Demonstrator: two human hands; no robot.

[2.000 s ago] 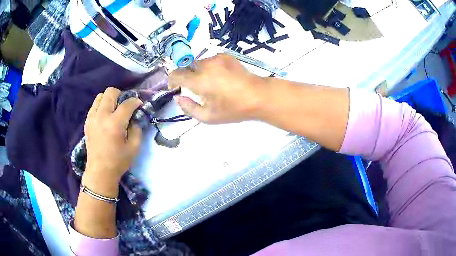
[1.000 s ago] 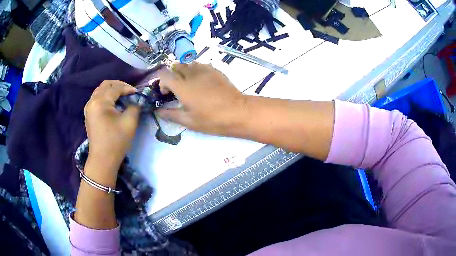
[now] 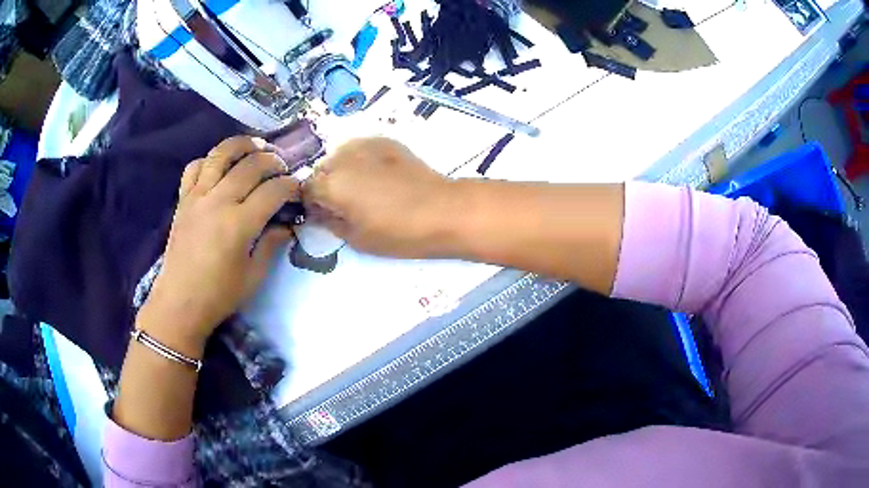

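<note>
My left hand [image 3: 224, 224] is closed on the edge of the garment, just in front of the sewing machine's needle area. My right hand [image 3: 367, 195] meets it from the right, fingertips pinched on the same dark edge; the exact piece between the fingers is mostly hidden. The dark purple lining [image 3: 86, 219] spreads to the left, with a lighter purple fold [image 3: 298, 143] beside the presser foot. Fuzzy grey plaid fabric [image 3: 243, 419] hangs below my left wrist. The machine head [image 3: 214, 57] with its blue-grey round attachment [image 3: 341, 90] stands behind my hands.
A pile of black tape strips [image 3: 462, 43] lies behind right, with a slim silver tool [image 3: 472, 108] and one single strip [image 3: 495, 152] nearer. Brown card [image 3: 681, 50] with dark labels lies far right. A printed ruler [image 3: 429, 343] runs along the front edge. A blue bin [image 3: 796, 181] is at right.
My right hand moved left and toward me from near the round attachment, uncovering the silver tool and single strip. My left hand shifted right, and the two hands came together at the garment edge.
</note>
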